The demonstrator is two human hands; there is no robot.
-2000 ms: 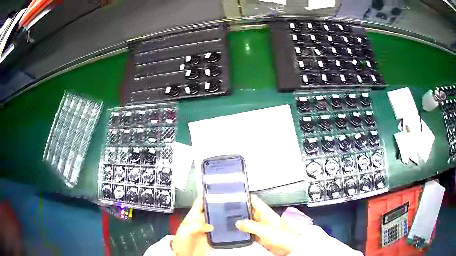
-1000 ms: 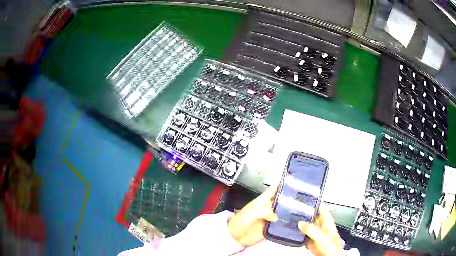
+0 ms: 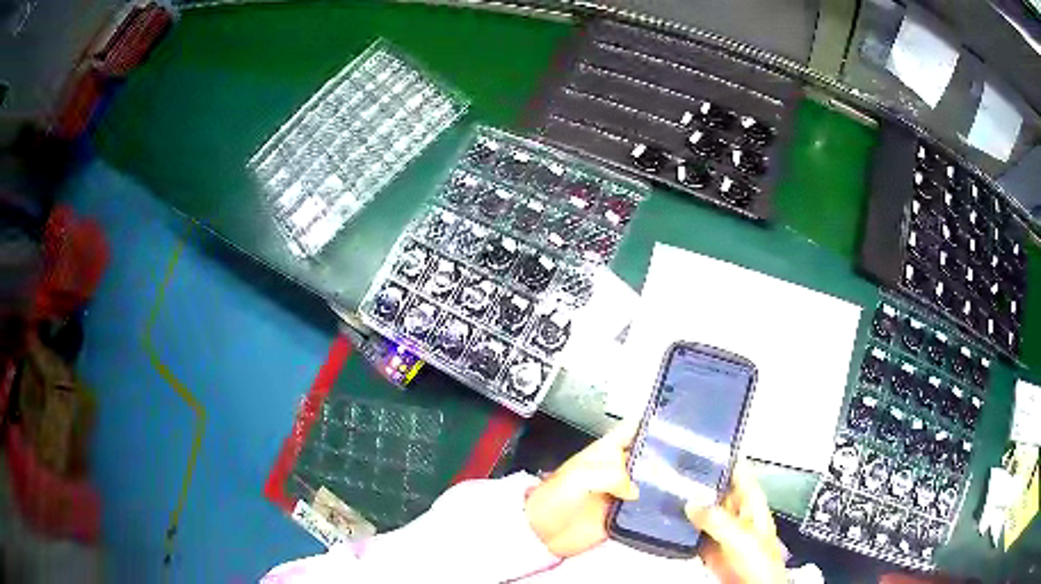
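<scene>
A black smartphone (image 3: pixel 688 439) with a lit, glare-streaked screen is upright at the lower centre. My left hand (image 3: pixel 580 502) grips its lower left edge. My right hand (image 3: pixel 742 530) holds its lower right side, with the thumb over the bottom of the screen. A large white sheet (image 3: pixel 776 342) lies on the green bench behind the phone and looks blank. A clear blister tray (image 3: pixel 474 262) of round dark pieces lies to the left, and another filled clear tray (image 3: pixel 902 428) lies to the right.
An empty-looking clear tray (image 3: pixel 356 143) lies at the left. A partly filled black tray (image 3: pixel 674 86) and a fuller black tray (image 3: pixel 959 240) stand at the back. White slips (image 3: pixel 1016 462) lie at the right edge. A red-edged crate (image 3: pixel 299 439) with a clear tray is below the bench, beside blue floor.
From two seconds ago, the view has swung left, so bench items sit further right and the calculator is out of view. Both hands still hold the phone. Little differs over the last second.
</scene>
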